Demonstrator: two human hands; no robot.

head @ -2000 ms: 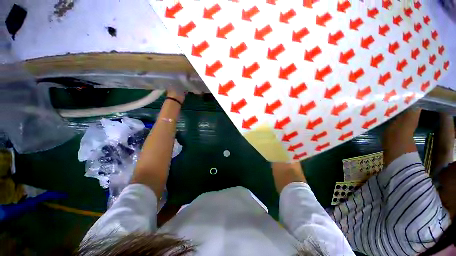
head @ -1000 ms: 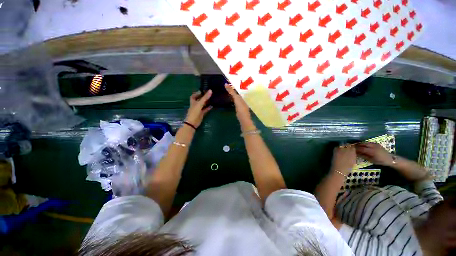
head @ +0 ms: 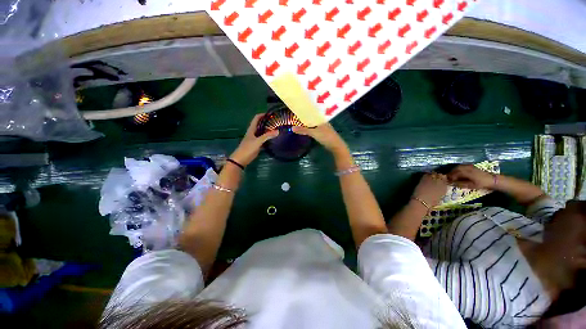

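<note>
A black round clip fan (head: pixel 287 142) is between my two hands, in front of me under the shelf edge. Its ribbed grille glows orange at the top, with a small blue-white shine mid-grille. My left hand (head: pixel 258 139) holds its left side, the thumb on the grille. My right hand (head: pixel 321 133) holds its right side, the thumb near the centre. The yellow corner of the arrow label sheet (head: pixel 334 48) hangs just above and hides part of my right hand and the fan's upper right edge.
More black fans (head: pixel 378 101) lie along the back right, another at the back left. A blue bin (head: pixel 200 166) with crumpled clear bags is left. A small ring (head: pixel 272 210) and pale disc (head: pixel 286 187) lie before me. A person (head: pixel 491 257) in stripes handles dotted sheets (head: pixel 450 217) at right.
My hands, first far apart under the shelf and sheet, came together on the fan. The fan is now nearer me and clear of the shelf edge, its grille showing. The view has shifted.
</note>
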